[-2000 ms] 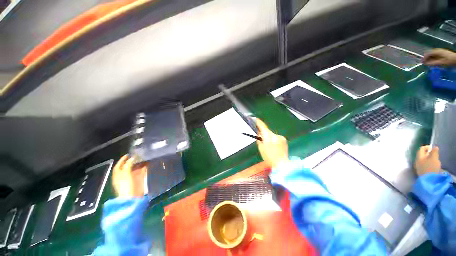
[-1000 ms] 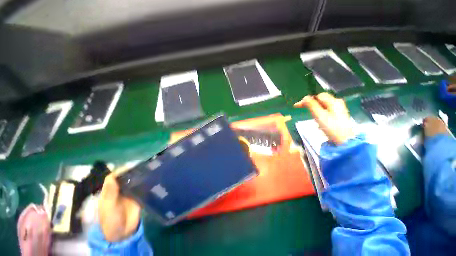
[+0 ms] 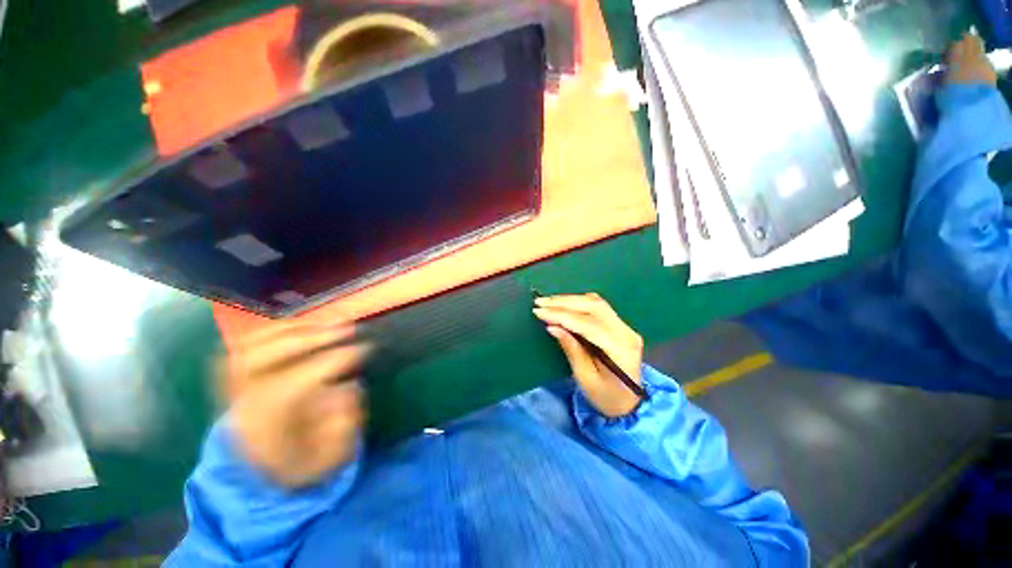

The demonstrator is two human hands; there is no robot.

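A dark tablet housing [image 3: 366, 166] with pale square patches sits tilted on the red-orange mat [image 3: 599, 166], in front of a tan ring-shaped roll [image 3: 372, 36] that it partly hides. My left hand [image 3: 297, 399] is blurred just below the housing's near edge; I cannot tell whether its fingers hold anything. My right hand [image 3: 594, 353] grips a slim dark tool [image 3: 608, 364], its tip by the fingertips near a dark striped sheet [image 3: 444, 324] on the green surface.
A grey housing [image 3: 766, 122] lies on stacked white sheets [image 3: 777, 261] right of the mat. Another person's blue sleeve [image 3: 965, 189] and hand [image 3: 970, 61] are at the far right. A bright, glossy area and pale sheet [image 3: 50, 433] are at the left. The bench edge and floor [image 3: 821, 422] show below right.
The view has tilted down towards my body. The housing has left my left hand and now leans on the mat. My right hand has moved from the stack to the bench's near edge.
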